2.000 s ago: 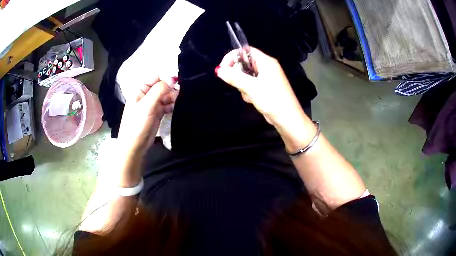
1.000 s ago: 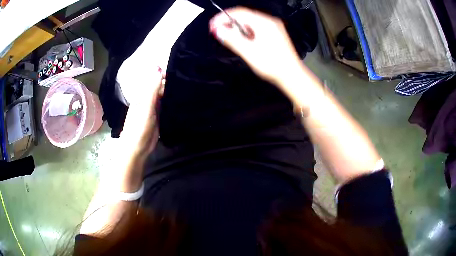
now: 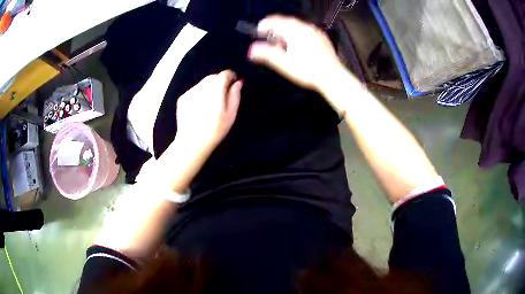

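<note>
The black garment point(image 3: 253, 103) lies over the lap, hard to tell from the black clothes. A white panel point(image 3: 164, 74) runs as a curved strip along its left side. My left hand point(image 3: 206, 106) rests on the black cloth right of the panel, fingers bent; whether it pinches cloth is hidden. My right hand point(image 3: 296, 51) is over the upper part of the garment, blurred. It holds small snips point(image 3: 253, 30), whose blades point left and are blurred; the handles are mostly hidden in the palm.
A pink bin point(image 3: 83, 161) and a box of small spools point(image 3: 73, 106) stand at left below the white tabletop point(image 3: 69, 28). A box with grey cloth and blue edging point(image 3: 440, 46) is at upper right. Dark purple cloth point(image 3: 498, 86) hangs at the right edge.
My left hand has moved off the white panel, right and up onto the black cloth. My right hand, first raised from mid-cloth, stays near the top with the snips. The view has shifted slightly.
</note>
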